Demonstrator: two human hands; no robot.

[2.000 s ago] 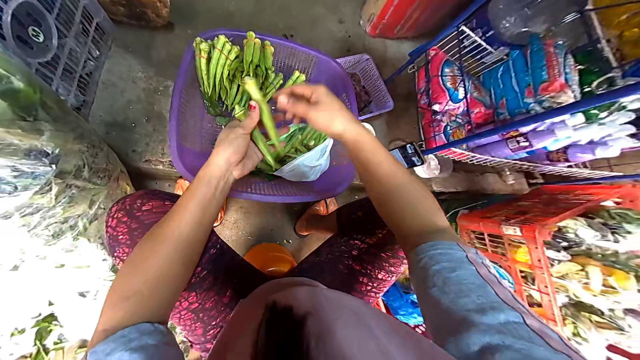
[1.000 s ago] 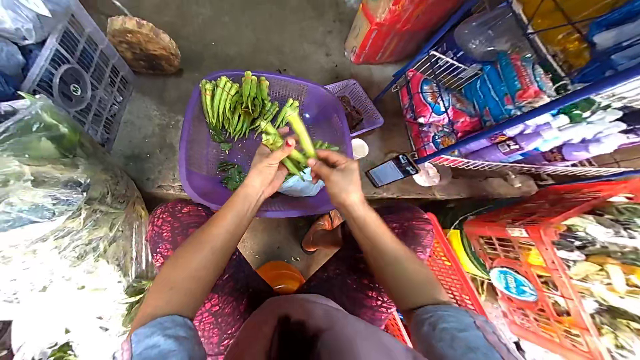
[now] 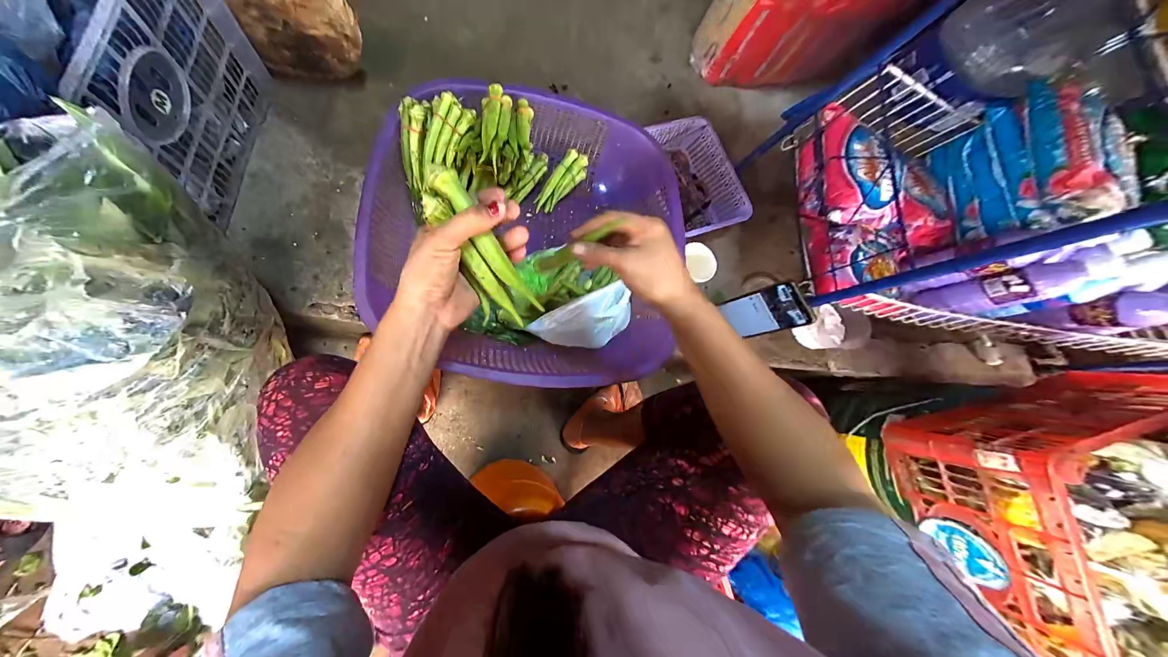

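My left hand (image 3: 456, 260) holds several okra pods (image 3: 488, 260) over the left part of a purple plastic basket (image 3: 520, 370). The fingers of my right hand (image 3: 639, 255) pinch one okra pod (image 3: 602, 230) just above a pale plastic bag (image 3: 589, 319) with more okra in it. Bundles of okra (image 3: 447, 132) lie at the back left of the basket, at least one with a red band around it. A smaller group of pods (image 3: 561, 181) rests near the basket's middle. Dark leafy greens (image 3: 493, 328) show partly under my left hand.
A small lilac basket (image 3: 721, 173), a white cup (image 3: 700, 262) and a phone (image 3: 766, 310) are to the right, beside a blue wire rack (image 3: 912, 265) of packets. Red crates (image 3: 1004, 438) stand lower right. A grey crate (image 3: 173, 100) and plastic-wrapped produce (image 3: 137, 292) are at left. An orange bowl (image 3: 517, 488) sits between my feet.
One second ago my hands were close together at the pods; now they are apart, my right hand over the bag with a single pod.
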